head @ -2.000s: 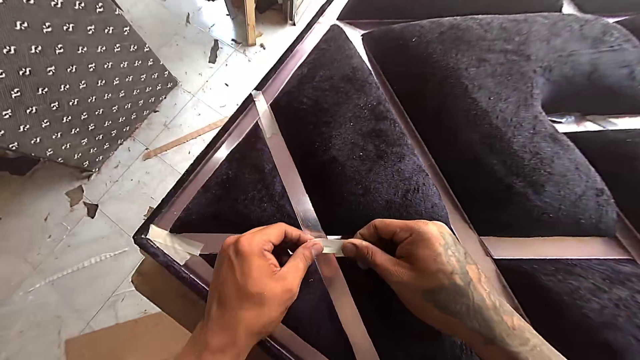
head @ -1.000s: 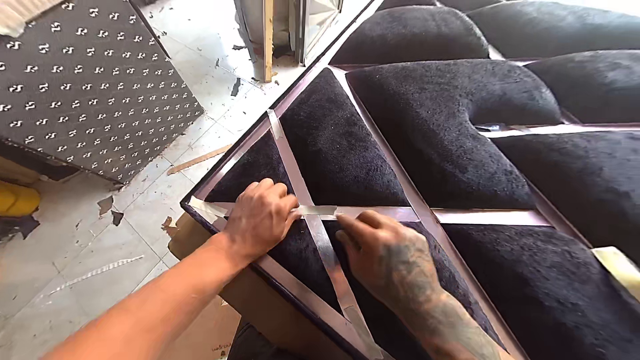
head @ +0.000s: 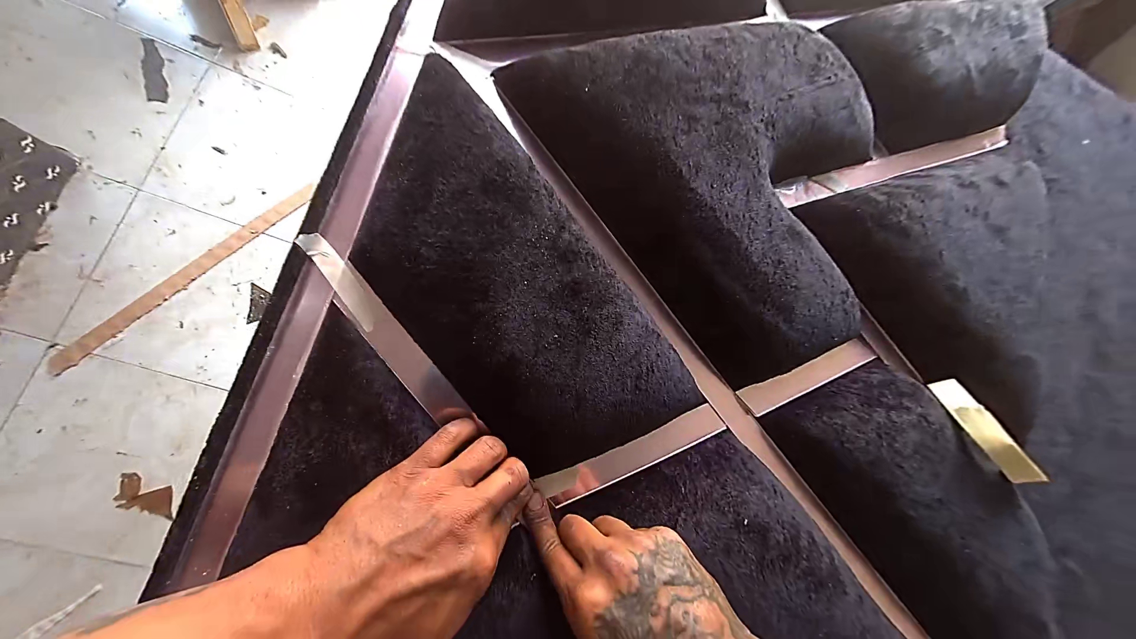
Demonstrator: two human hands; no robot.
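A large panel padded with dark plush cushions (head: 524, 293) fills the view, with shiny pinkish metallic strips set in the grooves between them. My left hand (head: 426, 515) presses its fingertips down where a diagonal strip (head: 390, 342) meets a crossing strip (head: 639, 448). My right hand (head: 630, 577), tattooed on its back, touches the same junction with its extended index finger, beside the left fingertips. The fingers of both hands hide the junction itself. The diagonal strip's upper end lies over the strip along the panel's edge (head: 297, 337).
A short pale yellowish strip piece (head: 990, 430) rests on the cushions at the right. On the tiled floor (head: 160, 426) at the left lie a long thin brown strip (head: 186, 280), dark scraps and part of a patterned sheet (head: 31, 191). A wooden post (head: 238, 22) stands at the top left.
My hands were apart along the crossing strip, with a short piece of it showing between them; now they meet at the junction. The view has moved closer.
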